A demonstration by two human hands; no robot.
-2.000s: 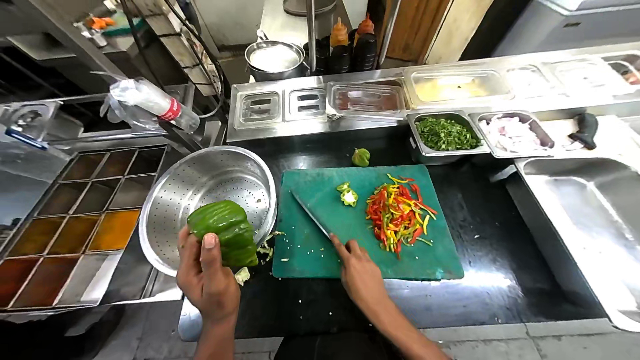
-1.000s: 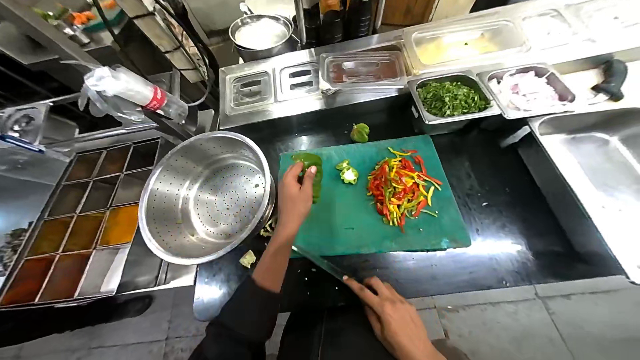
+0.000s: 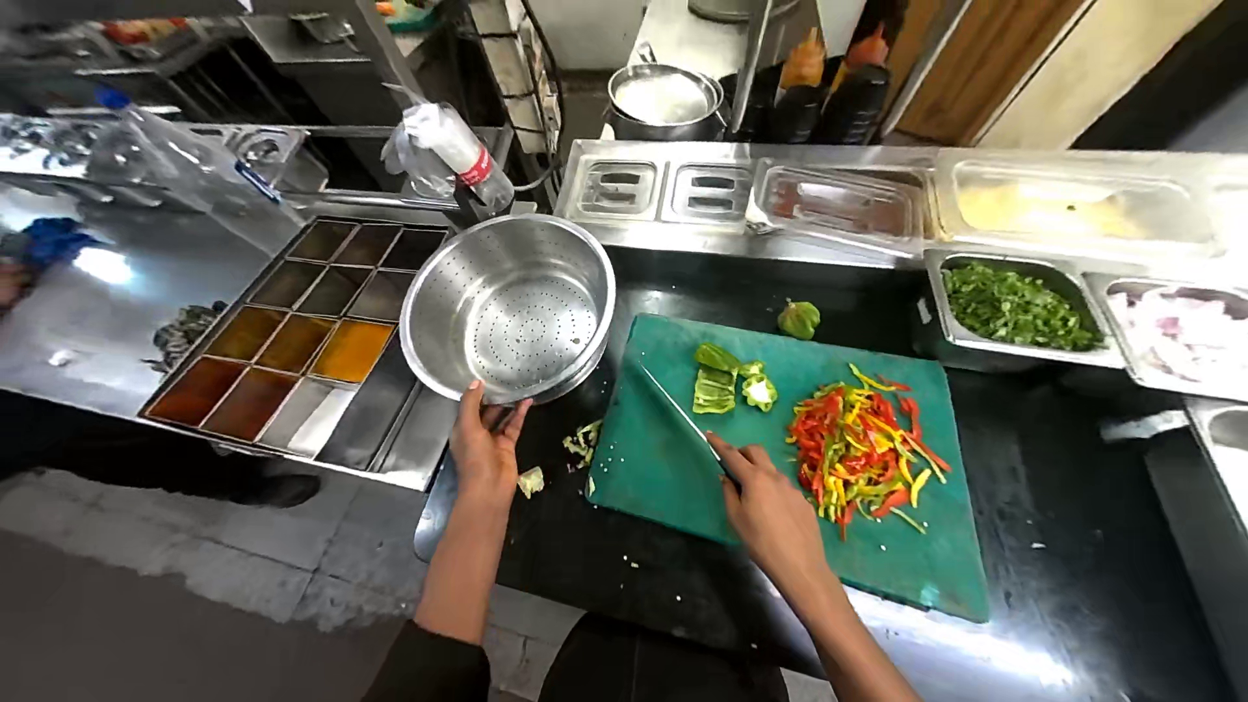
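Observation:
My left hand [image 3: 487,444] grips the near rim of a perforated steel colander [image 3: 531,322], which looks empty. My right hand [image 3: 765,497] holds a knife [image 3: 677,405] by its dark handle, the blade lying low over the left part of a green cutting board [image 3: 673,478]. Just beyond the blade are green bell pepper pieces [image 3: 716,380] and, touching them, a cut pepper core [image 3: 759,388]. A pile of red and yellow pepper strips [image 3: 863,444] covers the board's right side. Behind the board, on the dark counter, rests a green pepper top [image 3: 799,318].
Left of the colander is a compartment tray of spices [image 3: 297,341]. Steel pans of chopped greens [image 3: 1019,304] and chopped onion [image 3: 1185,331] stand back right, below lidded containers [image 3: 838,205]. Scraps [image 3: 530,482] lie near my left wrist. A sink [image 3: 1230,429] edges the right.
My left hand held a green bell pepper over the colander, then reached to the board; now it is on the colander's rim. Flat green pepper pieces now lie on the board.

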